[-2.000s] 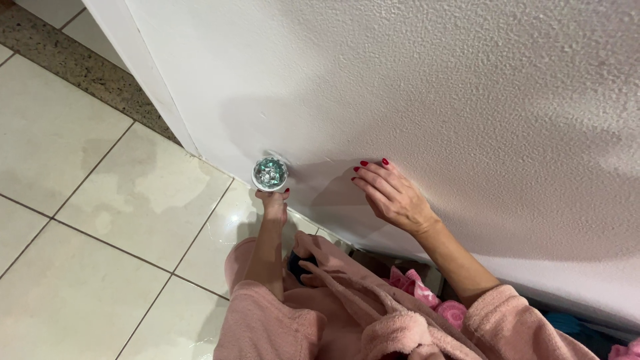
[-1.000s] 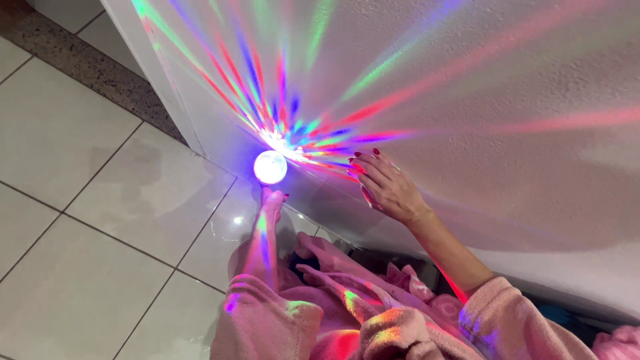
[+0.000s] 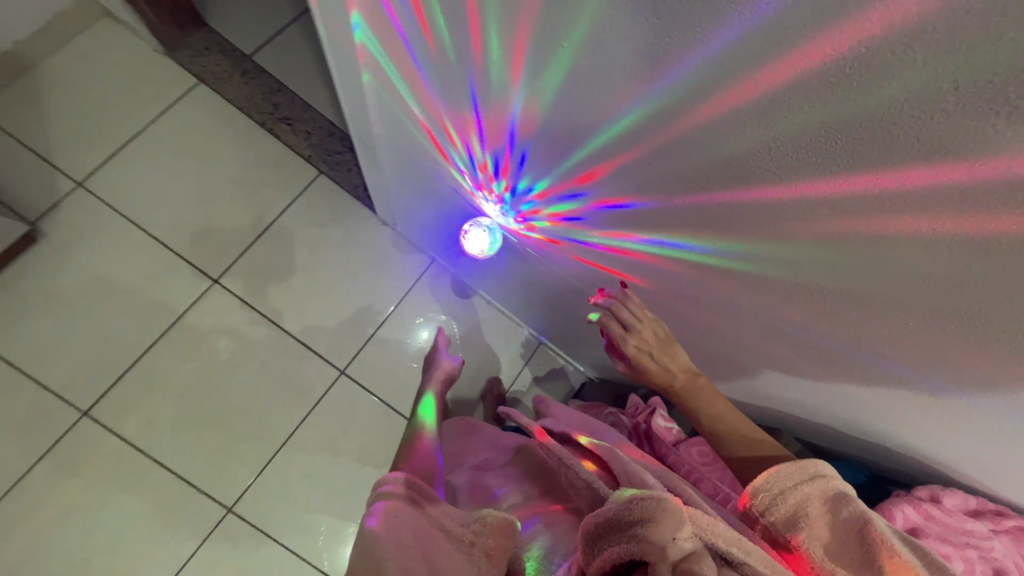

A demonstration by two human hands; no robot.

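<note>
A round disco light bulb (image 3: 481, 238) glows beside the white textured wall (image 3: 840, 320) and throws red, green and blue streaks across it. What holds the bulb up is hidden beneath it. My left hand (image 3: 442, 360) is below the bulb in the view, apart from it, with a finger pointing forward; whether the other fingers are curled closed is unclear. My right hand (image 3: 644, 336), with red nails, is to the right of the bulb close to the wall, its fingers spread a little and bent, holding nothing.
Pale glossy floor tiles (image 3: 280, 320) lie at the left, with a dark speckled stone threshold (image 3: 272, 112) at a doorway. Part of a bare foot (image 3: 494, 394) shows below. My pink fleece robe (image 3: 656, 528) covers the lower view, and pink patterned fabric (image 3: 952, 520) lies by the wall.
The bulb was unlit at first and now shines in colours. My left hand was at the bulb and has drawn back from it. My right hand stays near the wall.
</note>
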